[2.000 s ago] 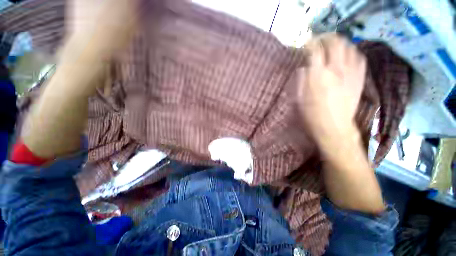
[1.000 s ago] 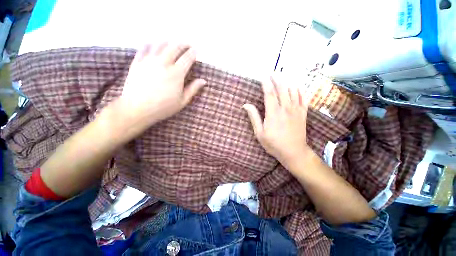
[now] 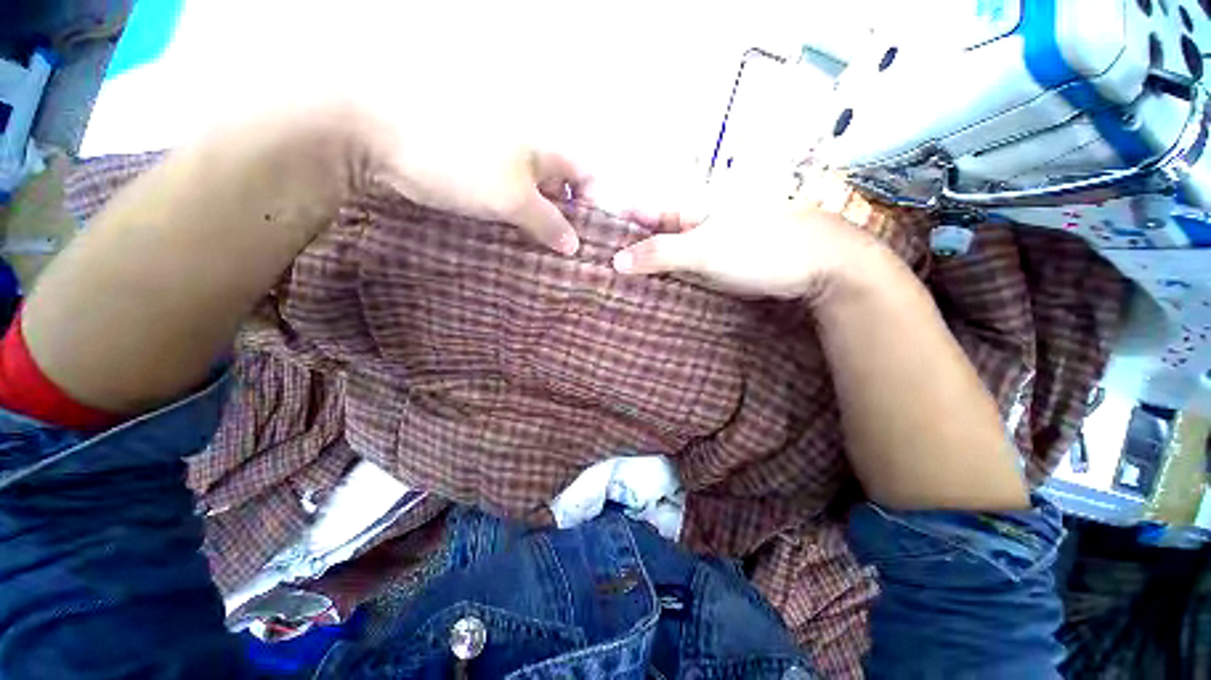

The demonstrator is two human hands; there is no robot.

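The brown-red checked garment (image 3: 531,352) lies across the machine table's front and hangs over the lap, with folds and some white material (image 3: 619,492) showing at its lower edge. My left hand (image 3: 465,179) and my right hand (image 3: 737,246) are at its upper edge, thumbs on top and pointing at each other. Both hands pinch the fabric edge; the other fingers are partly hidden or washed out by glare. The sewing machine (image 3: 983,113), white with a blue stripe, stands at upper right. Its lit needle area is right of my right hand, with checked fabric beside it.
The white table (image 3: 399,67) is overexposed, with a thin dark plate outline (image 3: 726,120) left of the machine. More checked fabric (image 3: 1049,319) bunches at right. A dark small-parts tray (image 3: 1145,445) sits at the right edge. White-edged checked pieces (image 3: 286,531) lie left of the lap.
Both hands have come together at the garment's upper edge, from lying flat and apart on it. The fabric between them is now pinched and gathered. The view has shifted slightly.
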